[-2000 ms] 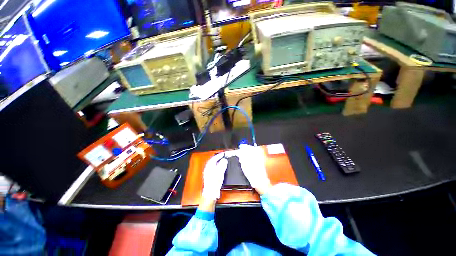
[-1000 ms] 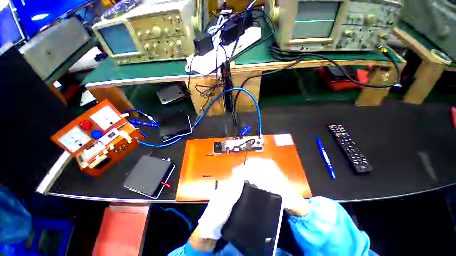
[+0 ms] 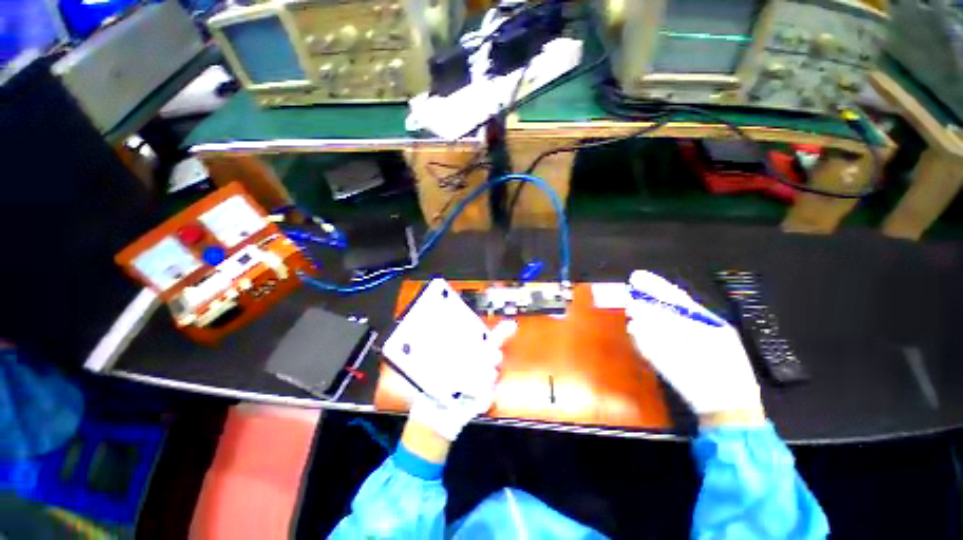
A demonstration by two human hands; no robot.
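My left hand (image 3: 465, 396), in a white glove, holds a set-top box (image 3: 435, 343) tilted, its white face with dark corner spots turned up, over the left part of the orange board (image 3: 591, 369). My right hand (image 3: 702, 353), also gloved, holds a blue marker pen (image 3: 678, 307) over the board's right edge. The fixture connector block (image 3: 520, 301) lies uncovered at the board's far edge. The remote control (image 3: 762, 329) lies right of my right hand.
Another black box (image 3: 320, 351) lies left of the board, beside the open orange test case (image 3: 216, 264). A blue cable (image 3: 560, 216) loops behind the board. The green-topped shelf (image 3: 317, 124) carries oscilloscopes (image 3: 327, 53) and a power strip (image 3: 496, 93). A pink-red bin (image 3: 253, 469) stands below left.
The box came off the connector block, then passed into my left hand and turned white face up. My right hand let go of it and picked up the pen from the bench.
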